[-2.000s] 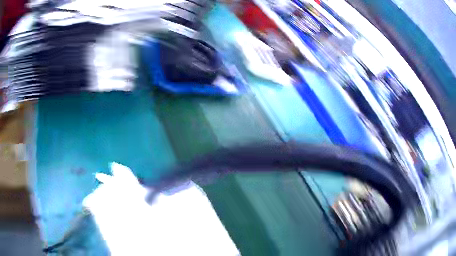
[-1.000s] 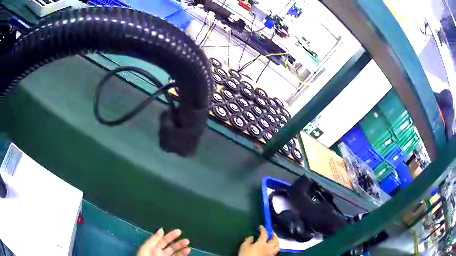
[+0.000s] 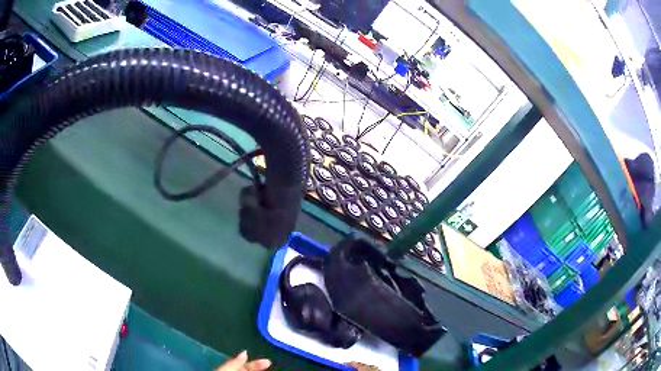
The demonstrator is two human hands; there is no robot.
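A blue tote tray with a white sheet inside lies on the belt at the lower centre. Black over-ear headphones lie in its left part. A bulky black piece, perhaps a blister tray, sits tilted across its right part and over the far rim. My left hand is at the bottom edge, left of the tote; only its fingertips show, apart and empty. A sliver of my right hand shows at the tote's near rim, mostly cut off; its grip is hidden.
A thick black ribbed hose arches over the dark green belt, its nozzle hanging just beyond the tote. A white box stands at the lower left. A green post rises at the right. Another blue tote is partly visible behind a green bar.
The blue tote with the headphones and black piece has moved left and is nearer the middle of the view. Both hands are lower and more cut off. Another tote shows at the right.
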